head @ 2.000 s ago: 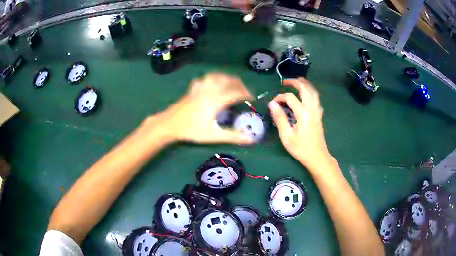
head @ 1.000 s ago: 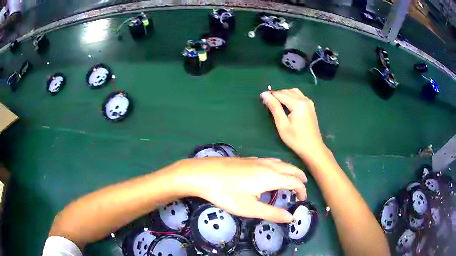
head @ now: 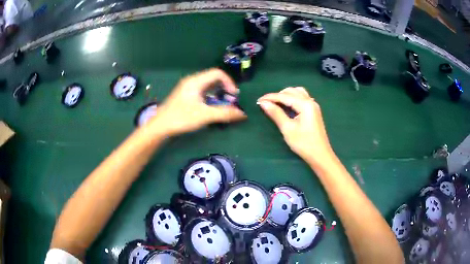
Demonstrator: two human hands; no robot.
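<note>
My left hand (head: 193, 105), slightly blurred, is curled around a dark housing with a bluish board (head: 221, 96) above the green surface. My right hand (head: 304, 121) is to its right, thumb and forefinger pinched on a tiny white tip, seemingly a plug connector (head: 259, 102). A dark object shows under its curled fingers; what it is cannot be told. The hands are apart. A pile of end covers (head: 246, 205) with pale grey faces, black rims and some red leads lies below them at the near edge.
Other housings (head: 364, 68) stand along the far side, one with a white lead. Loose covers (head: 124, 86) lie at left, one partly behind my left forearm. Another cover pile (head: 432, 209) is at right. A blue-lit unit (head: 455, 88) is far right. A person's sleeve (head: 15, 13) shows top left.
My left hand has moved from the cover pile up and left and now holds a housing. The items on the far part of the green surface have shifted right. My right hand stays nearly in place.
</note>
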